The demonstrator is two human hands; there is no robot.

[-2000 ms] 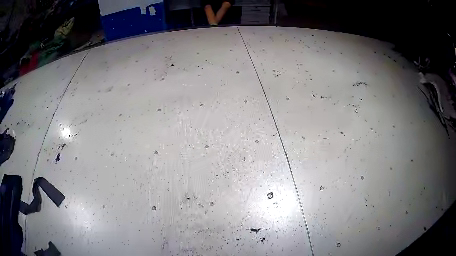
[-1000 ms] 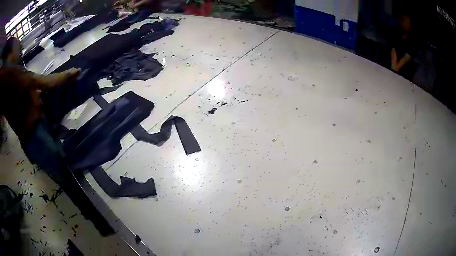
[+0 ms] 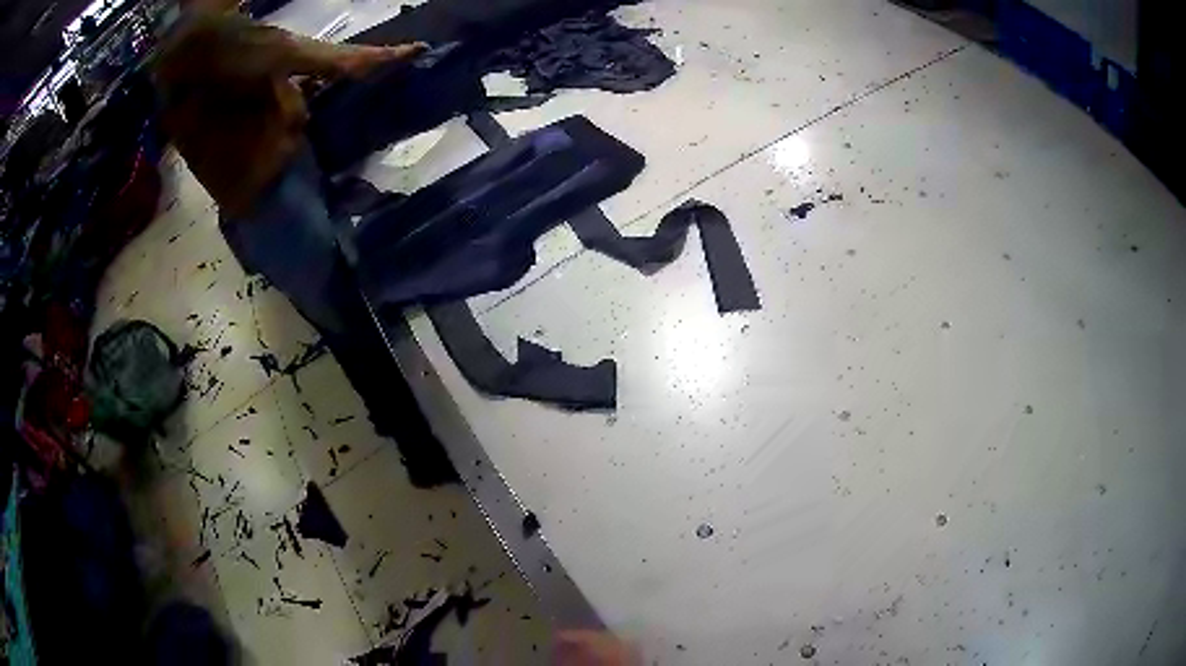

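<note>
A blurred bit of a hand, seemingly my left hand [image 3: 596,647], is cut off by the bottom edge, at the table's metal edge strip [image 3: 488,494]. Its fingers cannot be made out. My right hand is out of the picture. Dark navy fabric panels [image 3: 501,215] lie layered on the white table [image 3: 858,429] at upper left. One dark strip [image 3: 731,260] lies in a zigzag to their right. A shorter strip with a ragged end [image 3: 559,381] lies nearer, below the panels.
A coworker [image 3: 241,111] stands at the table's left side, an arm reaching over dark fabric. A crumpled dark heap [image 3: 592,55] lies behind the panels. A greenish bundle [image 3: 134,377] and dark scraps [image 3: 321,517] are on the floor. A blue-and-white panel [image 3: 1073,59] stands at upper right.
The view has swung left, bringing in the coworker, panels and floor. Since one second ago the fabric has shifted right and up in the picture, and a hand has appeared at the bottom edge.
</note>
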